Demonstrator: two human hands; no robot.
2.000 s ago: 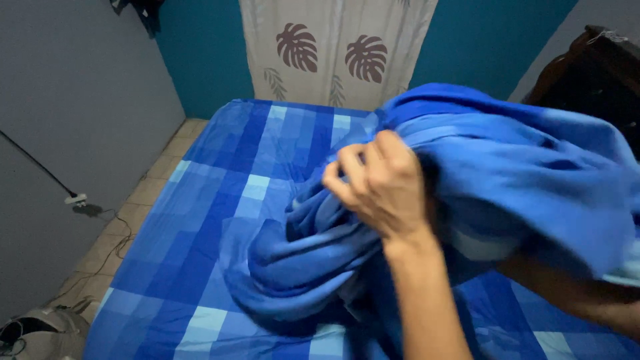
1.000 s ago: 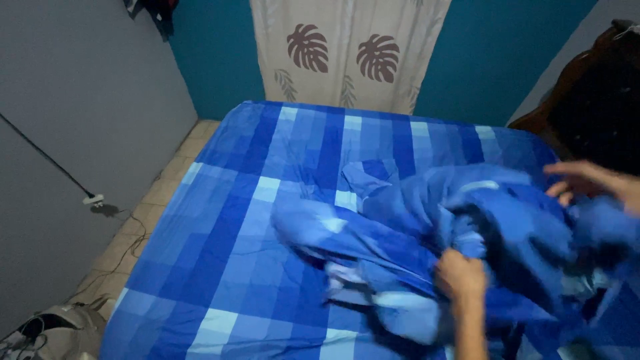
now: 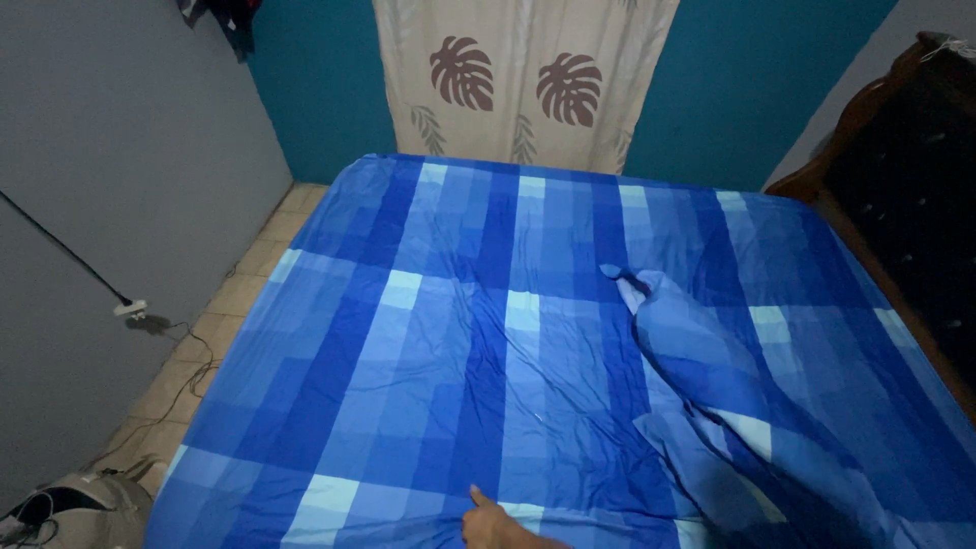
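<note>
A blue checked fitted sheet (image 3: 427, 358) covers the mattress, with wrinkles around its middle. A loose blue checked cloth (image 3: 709, 358) lies in a long bunched strip on the right part of the bed, running down to the lower right edge of the view. My left hand (image 3: 496, 526) is at the bottom edge, low over the sheet, left of the loose cloth. Its thumb points up and its other fingers are mostly cut off, so whether it grips anything is unclear. My right hand is out of view.
A dark padded headboard with a wooden frame (image 3: 827, 152) borders the bed's right side. A leaf-print curtain (image 3: 518, 76) hangs beyond the far edge. On the left are a tiled floor (image 3: 236, 282), cables (image 3: 187, 381), a power strip (image 3: 130, 308) and a grey bag (image 3: 91, 511).
The loose cloth, bundled in both hands earlier, now lies stretched along the right part of the bed. My left hand has moved down to the bottom edge; my right hand has left the view.
</note>
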